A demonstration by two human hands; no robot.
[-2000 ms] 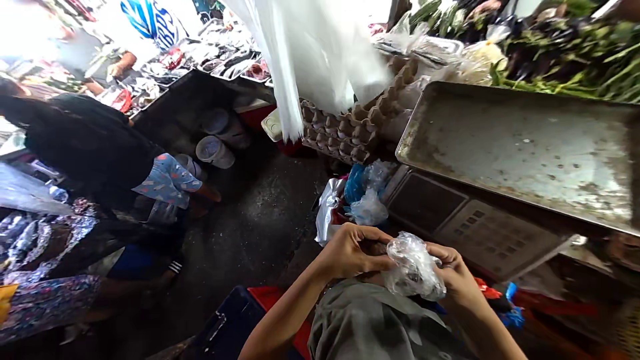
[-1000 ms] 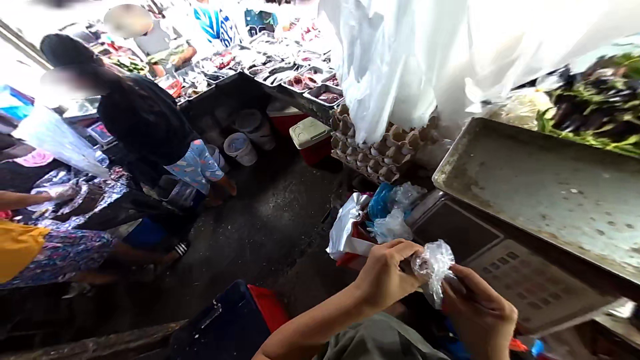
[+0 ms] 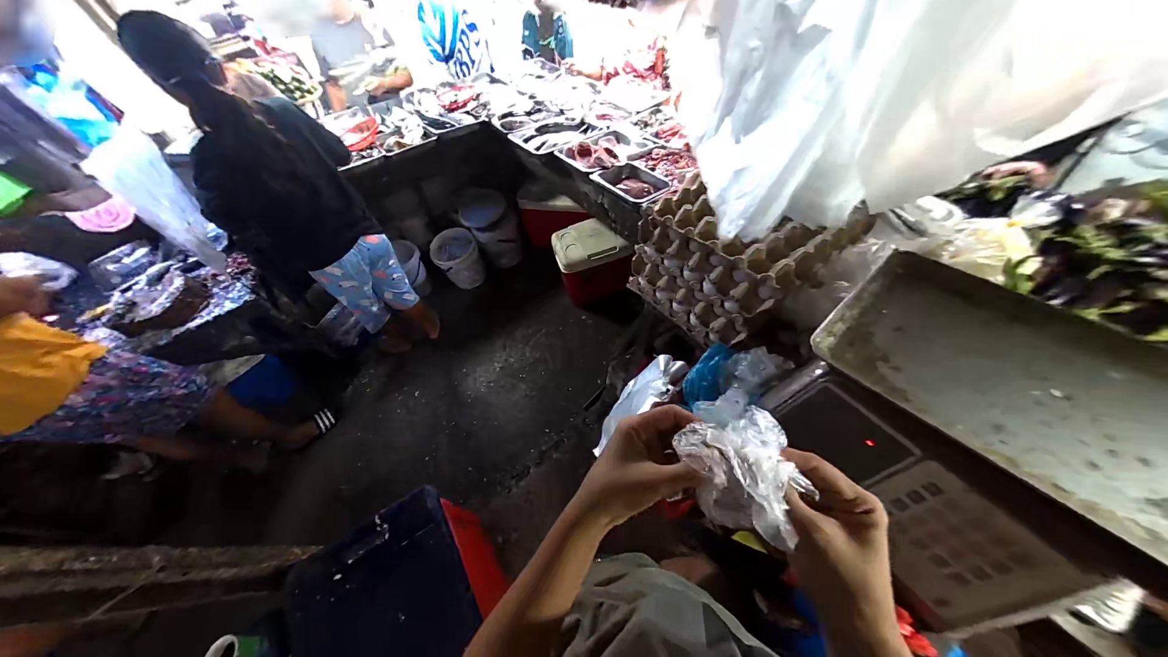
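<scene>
A crumpled clear plastic bag is stretched between my two hands above my lap. My left hand pinches its left edge between thumb and fingers. The right edge is gripped by my right hand. Whether the bag holds anything cannot be told. Just beyond it lie a blue plastic bag and other clear and white bags. To the right of my right hand sits a digital scale with a dark display and a keypad, below a metal tray.
Stacked cardboard egg trays stand ahead under hanging white plastic bags. A red cooler and several buckets are on the floor. A dark crate is at lower left. Two people are at left.
The view has shifted, bringing more of the left stalls into sight. My hands have moved apart compared with one second ago, and the bag is spread wider between them.
</scene>
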